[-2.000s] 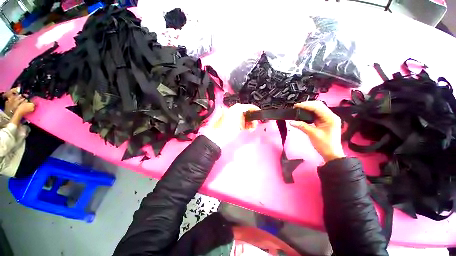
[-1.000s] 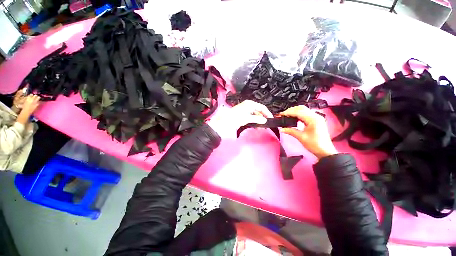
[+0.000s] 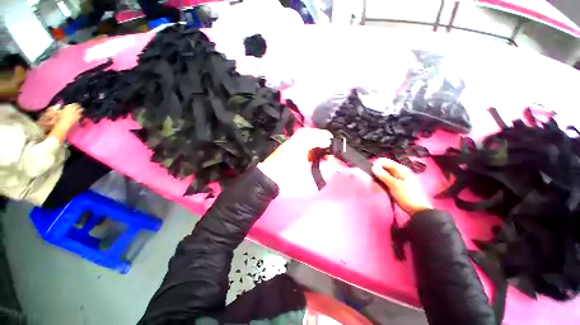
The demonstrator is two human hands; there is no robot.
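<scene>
My left hand (image 3: 297, 152) holds one end of a black webbing strap (image 3: 357, 159), with a small black buckle (image 3: 339, 145) at its fingertips. A short strap end hangs below this hand. My right hand (image 3: 399, 184) pinches the strap further along to the right, and its other end hangs down beside my right sleeve. The strap is stretched between both hands above the pink table (image 3: 305, 219). A pile of small black buckles (image 3: 381, 130) lies just behind my hands. How the strap passes through the buckle is too blurred to tell.
A big heap of black straps (image 3: 210, 108) lies at the left and a tangled strap heap (image 3: 528, 190) at the right. A clear plastic bag (image 3: 435, 95) lies behind the buckles. Another person's hands (image 3: 62, 119) are at the far left, above a blue stool (image 3: 95, 228).
The view has shifted, so the table sits lower. The strap, level before, now slants down to the right. My right hand has moved lower and away from my left, and the buckle now shows.
</scene>
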